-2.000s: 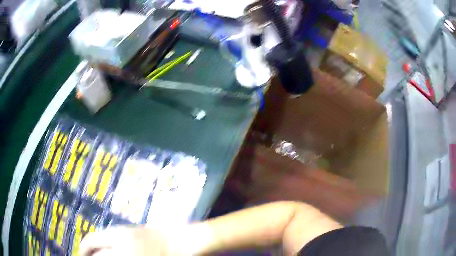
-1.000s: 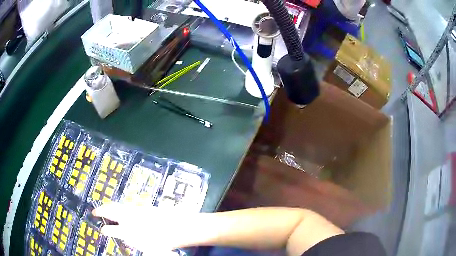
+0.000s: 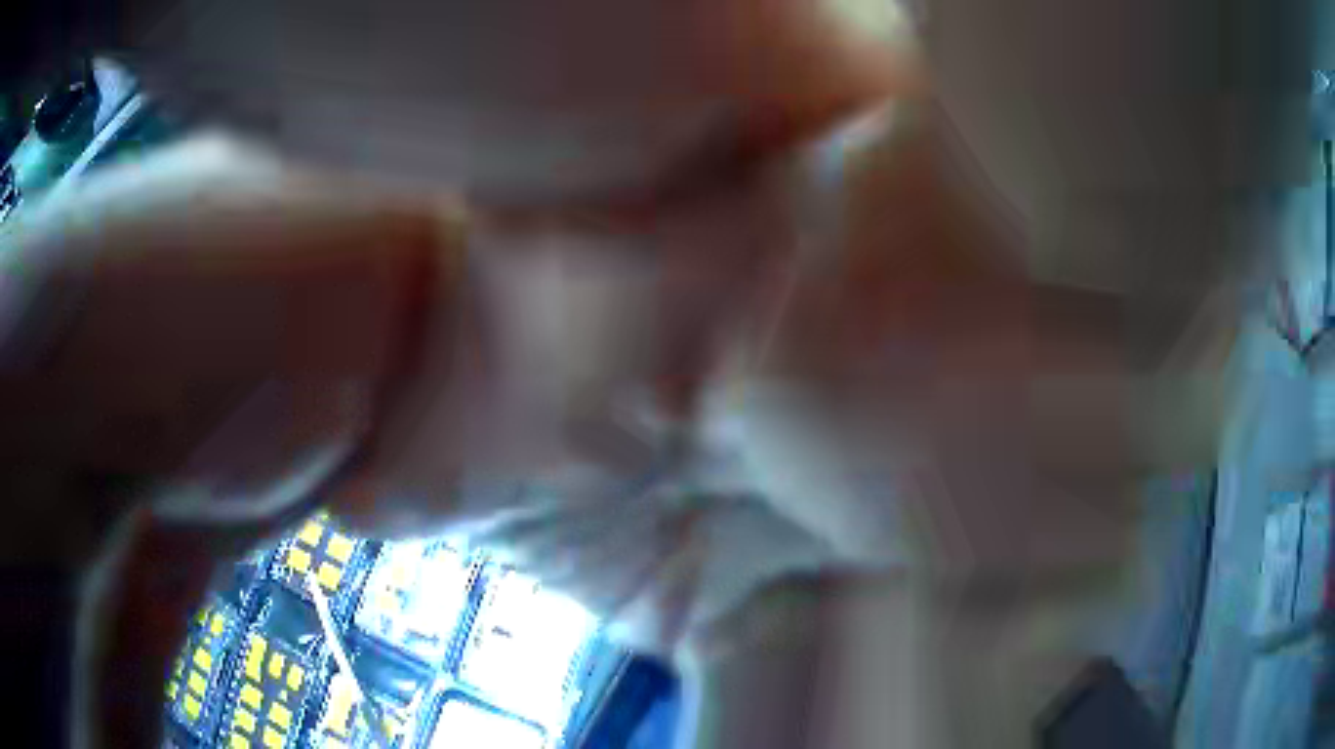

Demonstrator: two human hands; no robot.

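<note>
A blurred hand [image 3: 586,337] is very close to the camera and covers most of the view. I cannot tell whether it is my left or my right hand, or whether it holds anything. Below it, part of the clear tray [image 3: 293,618] shows, with parts bearing yellow pads [image 3: 268,688] in its pockets. Bright white areas [image 3: 527,644] lie in the tray's right part. A thin pale stick-like thing [image 3: 337,644] crosses the tray; what holds it is hidden.
A dark sleeve-like shape [image 3: 1101,714] is at the lower right. A blue thing [image 3: 641,705] is beside the tray's right side. Grey surfaces [image 3: 1274,542] run along the right edge. The hand hides the bench's far part and the carton.
A hand has come up close in front of the camera and hides most of the bench. The forearm that reached over the tray from the right no longer shows there.
</note>
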